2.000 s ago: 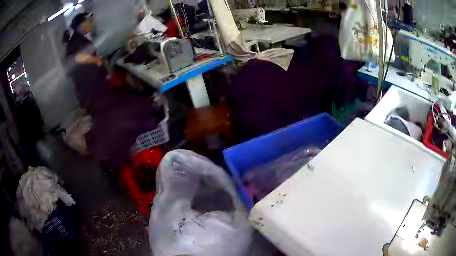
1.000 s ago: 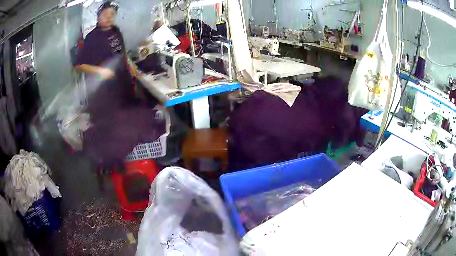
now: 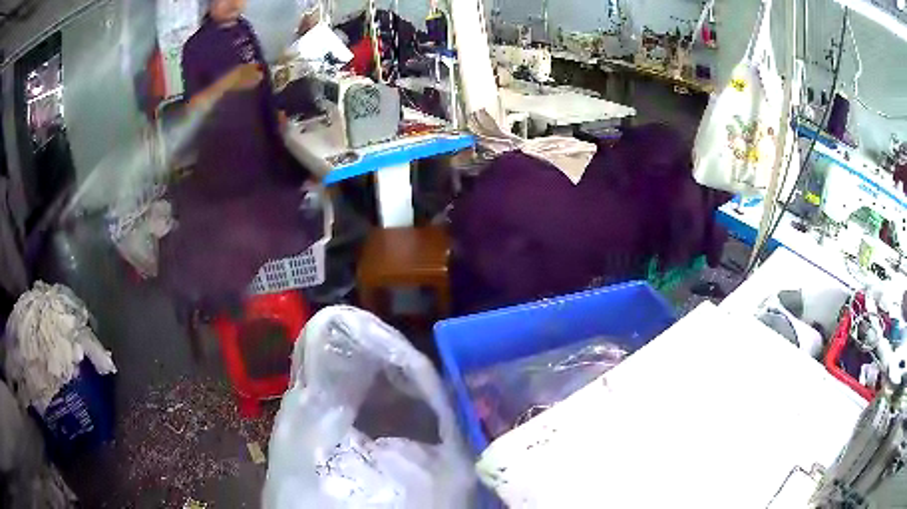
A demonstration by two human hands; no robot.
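Observation:
Neither of my hands is in the picture. A large, cloudy clear plastic bag (image 3: 288,427) stands open on the floor in front of me, with white pieces (image 3: 383,472) inside. Right of it is a blue plastic bin (image 3: 557,306) with plastic-wrapped goods (image 3: 562,378) in it. The white table top (image 3: 686,408) fills the lower right, very bright. Part of the sewing machine (image 3: 863,462) shows at the lower right edge, cut off by the frame.
A person (image 3: 224,99) stands at the left behind dark purple cloth (image 3: 234,234). A red stool (image 3: 261,348) and a brown stool (image 3: 405,260) stand ahead. A dark purple heap (image 3: 587,224) lies beyond the bin. White cloth (image 3: 55,333) tops a blue container (image 3: 80,410) at left.
The view has turned, steadied and tilted slightly down since the earlier frames. The standing person's arm is raised higher. The bag and bin stand as before.

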